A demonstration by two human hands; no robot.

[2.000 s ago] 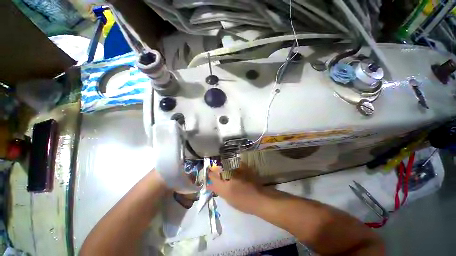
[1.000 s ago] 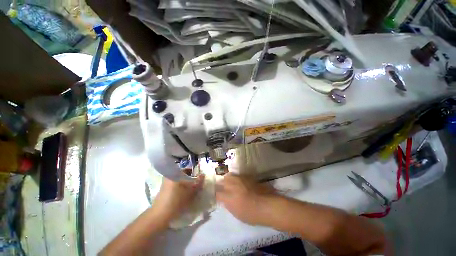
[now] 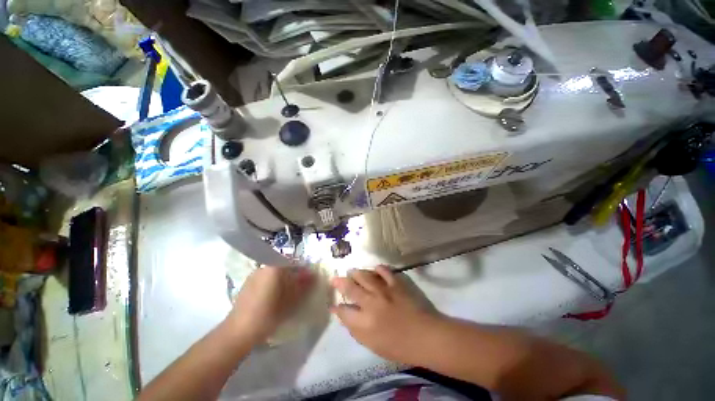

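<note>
A pale off-white fabric piece [image 3: 312, 313] lies on the machine bed below the needle area, between and partly under my hands. My left hand [image 3: 274, 301] is closed on its left side, fingertips near the presser foot; the grip is blurred. My right hand [image 3: 384, 309] lies at its right edge, fingers spread and bent, fingertips by the cloth. The sewing machine [image 3: 439, 157] has a long white arm with a yellow warning label. Its presser foot area [image 3: 339, 244] is just beyond my fingers, brightly lit and hard to make out.
A blue-white striped piece [image 3: 149, 160] lies left of the machine head. A phone [image 3: 86, 258] is at the left. Snips [image 3: 578, 276], a red cord [image 3: 633, 243] and a parts tray [image 3: 682, 235] are at the right. Grey-white cut pieces [image 3: 313, 31] are heaped behind.
The view has shifted, so the machine sits higher and further left. Both hands are now nearer the front of the needle area, and my right fingers have spread. The narrow striped strip seen earlier no longer shows.
</note>
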